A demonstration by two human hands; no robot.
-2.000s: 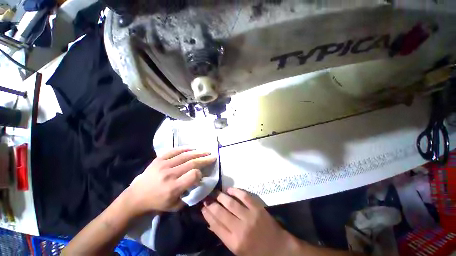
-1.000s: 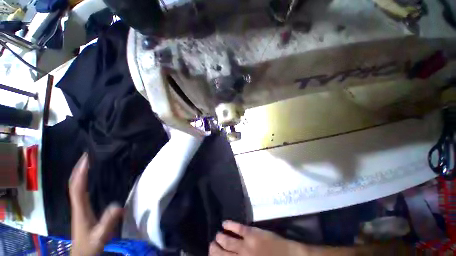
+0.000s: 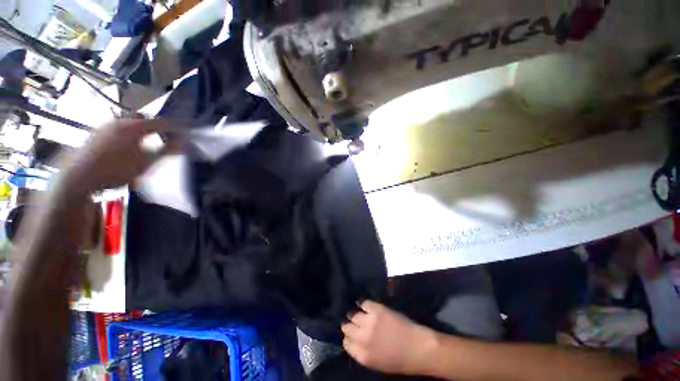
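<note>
Black fabric panels (image 3: 238,223) spread left of the needle and over the table's front edge. My left hand (image 3: 142,145) is raised and blurred over the left part of the cloth, with a white fabric piece (image 3: 170,182) at its fingers; it appears to hold this piece. More white fabric stretches right of the hand. My right hand (image 3: 380,336) is closed on the black fabric at the table's front edge. The sewing machine (image 3: 462,45) stands above, its presser foot (image 3: 355,146) at the upper edge of the black cloth.
Black-handled scissors (image 3: 663,186) lie at the table's right end. A blue plastic basket (image 3: 231,335) with dark cloth is below the table at the lower left. A red basket (image 3: 663,366) and fabric scraps (image 3: 608,324) are at the lower right. Cluttered items stand at the far left.
My left hand has moved up and away from me, and the white piece has shifted from in front of the needle to the upper left. My right hand stays at the black cloth's front edge.
</note>
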